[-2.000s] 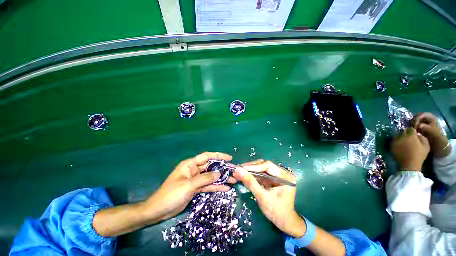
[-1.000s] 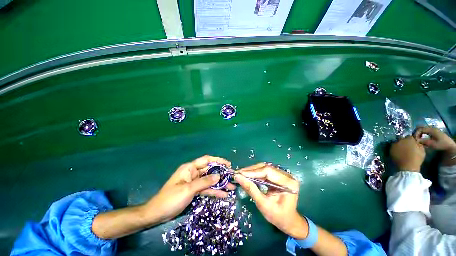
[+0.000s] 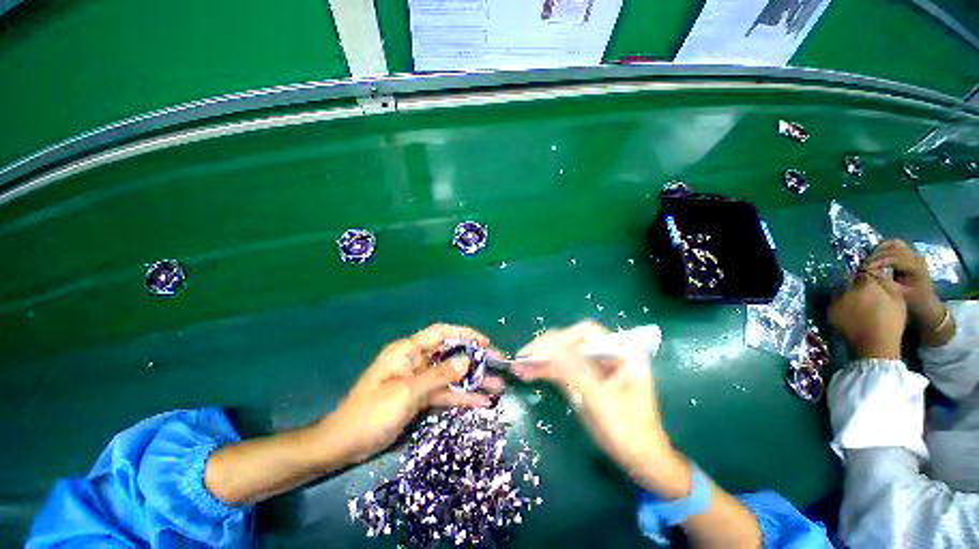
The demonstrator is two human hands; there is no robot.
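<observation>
My left hand point(image 3: 399, 388) holds a round metallic unit point(image 3: 468, 368) above the front edge of a glittering heap of small metal pieces point(image 3: 451, 477). My right hand point(image 3: 601, 395), partly blurred, holds a slim tool point(image 3: 633, 343) whose pale flat end catches the light. The tool's thin tip reaches the right side of the round unit. My left fingers cover part of the unit, and whether a small piece is at the tip cannot be told. A light blue band point(image 3: 687, 502) is on my right wrist.
Round units point(image 3: 356, 246) lie singly along the green belt point(image 3: 268, 214). A black tray point(image 3: 719, 249) with small coppery parts stands at right, near clear bags point(image 3: 777, 317) and touching round units point(image 3: 806, 379). Pale specks lie right of the heap. A white-sleeved coworker's hands point(image 3: 875, 311) work at far right.
The spaced units on the belt have shifted left. My right hand has turned, and the tool's rear end is now raised and bright. My left hand still holds the unit in nearly the same place.
</observation>
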